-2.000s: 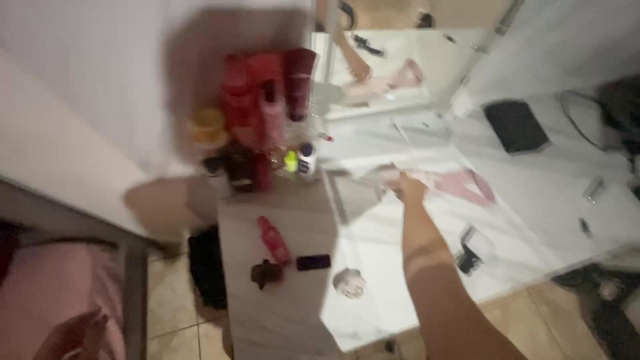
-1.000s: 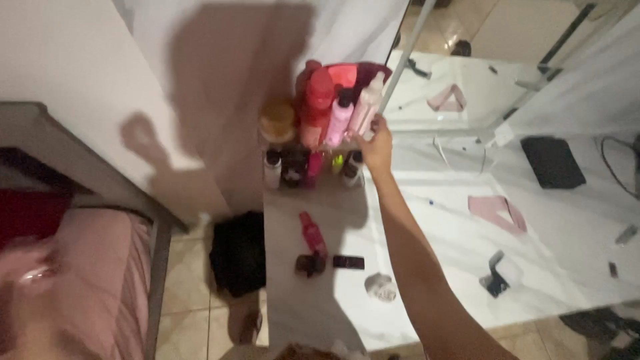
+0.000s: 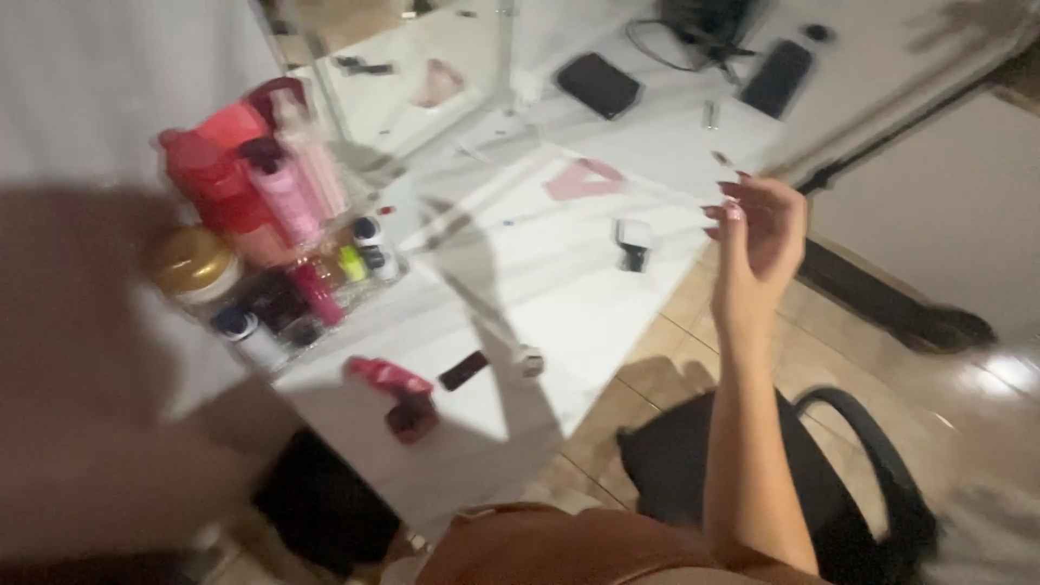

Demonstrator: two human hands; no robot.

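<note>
My right hand (image 3: pixel 756 227) hovers by the right part of the white marble-look table (image 3: pixel 585 317), its fingers bent and a little apart, with nothing visible in them. A small thin item (image 3: pixel 721 158) lies just beyond its fingertips, too blurred to name. My left hand is out of view. At the left, a clear organizer (image 3: pixel 317 345) holds small bottles, with a pale pink pump bottle (image 3: pixel 313 154), a pink bottle (image 3: pixel 284 199) and red containers (image 3: pixel 211 179) behind them. A gold-lidded jar (image 3: pixel 191 264) is beside these. A folded pink cloth or band (image 3: pixel 581 180) lies mid-table.
A mirror (image 3: pixel 406 73) stands at the back. On the table are a black pouch-like item (image 3: pixel 600 84), a dark phone-like item (image 3: pixel 777 79), a white and black object (image 3: pixel 632 244), a pink-red bottle (image 3: pixel 390 376) and a dark clip (image 3: pixel 412 417). A black chair (image 3: pixel 682 455) stands near my forearm.
My right hand has left the pale pink bottle beside the organizer and moved to the right side of the table. That bottle stands among the others. The view has swung to the right.
</note>
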